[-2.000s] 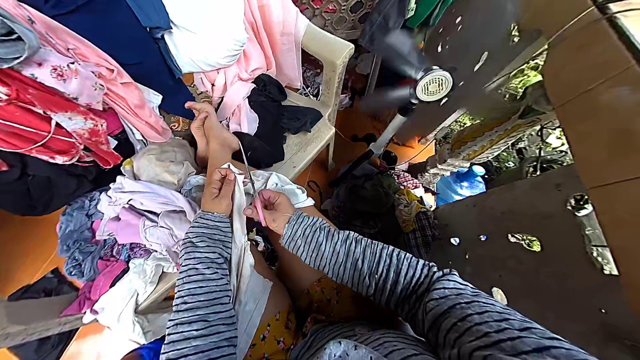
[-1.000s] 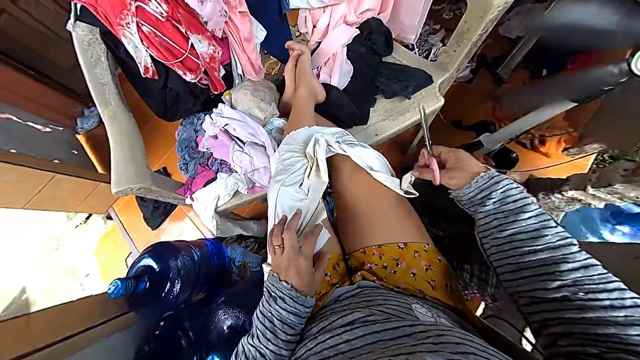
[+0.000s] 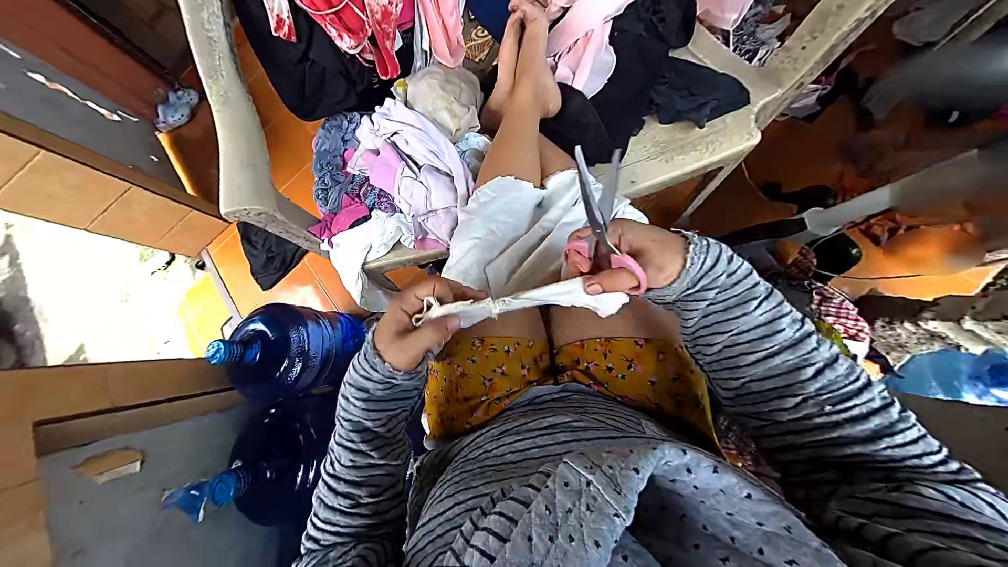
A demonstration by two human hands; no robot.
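My right hand (image 3: 630,256) holds a pair of scissors (image 3: 600,213) by pink handles, the blades parted and pointing away from me. White cloth (image 3: 512,228) lies over my legs. A narrow folded part of white cloth (image 3: 528,299) stretches between my hands, above my thighs. Its left end, with loose threads, is gripped by my left hand (image 3: 421,319); its right end lies at the fingers of my right hand. Whether this part joins the cloth on my legs is hard to tell.
Beyond my legs stands a worn plastic chair (image 3: 654,153) bearing dark and pink clothes. A pile of crumpled clothes (image 3: 413,173) is left of my legs. Large blue water bottles (image 3: 295,350) lie at my left. A blurred fan (image 3: 929,87) is at the upper right.
My left hand, flat on the white cloth a second ago, has lifted a narrow part of it. My right hand has come in from the right with the scissors, whose blades now stand apart.
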